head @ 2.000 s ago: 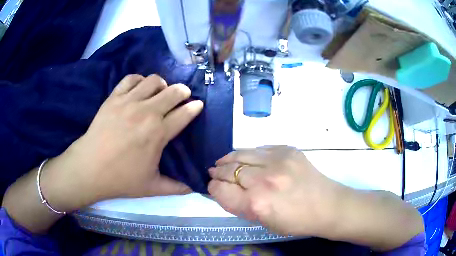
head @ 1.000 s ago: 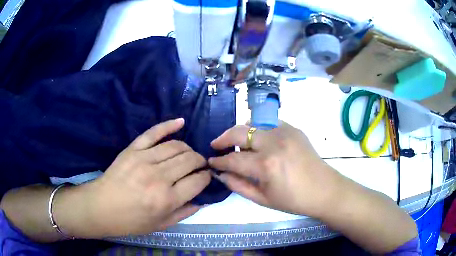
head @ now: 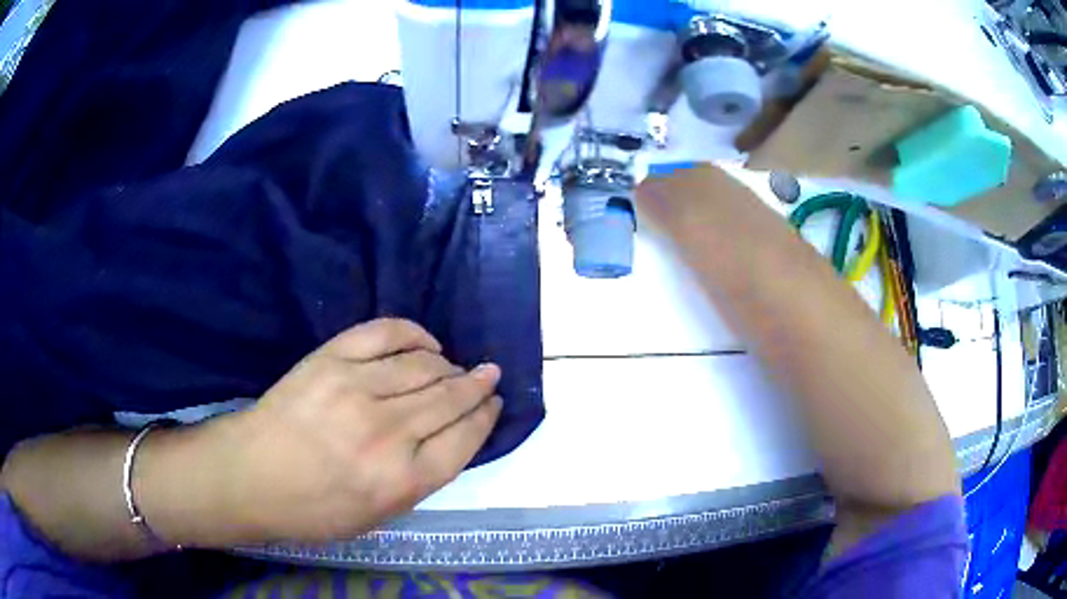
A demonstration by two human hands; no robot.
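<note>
The dark navy garment [head: 293,222] lies over the left of the machine table, its folded hem band [head: 509,304] running forward from the silver presser foot [head: 482,195]. My left hand [head: 374,410] lies on the garment near its front end, fingers together and curled at the band's left side; the thumb is hidden. My right forearm reaches forward, right of the grey-blue cylindrical attachment [head: 604,234]. Only the edge of my right hand [head: 679,197] shows at the machine head; its fingers are hidden. The needle area is blurred.
Green and yellow scissors handles [head: 867,243] and slim tools [head: 901,263] lie right of my forearm, partly covered. A turquoise block [head: 954,156] sits on a brown holder [head: 819,123]. A ruler strip [head: 608,532] runs along the front edge. Blue plastic [head: 995,532] shows low right.
My right hand has left the hem and moved forward to the machine head. My left hand has moved from near the foot towards the garment's front end and stays there.
</note>
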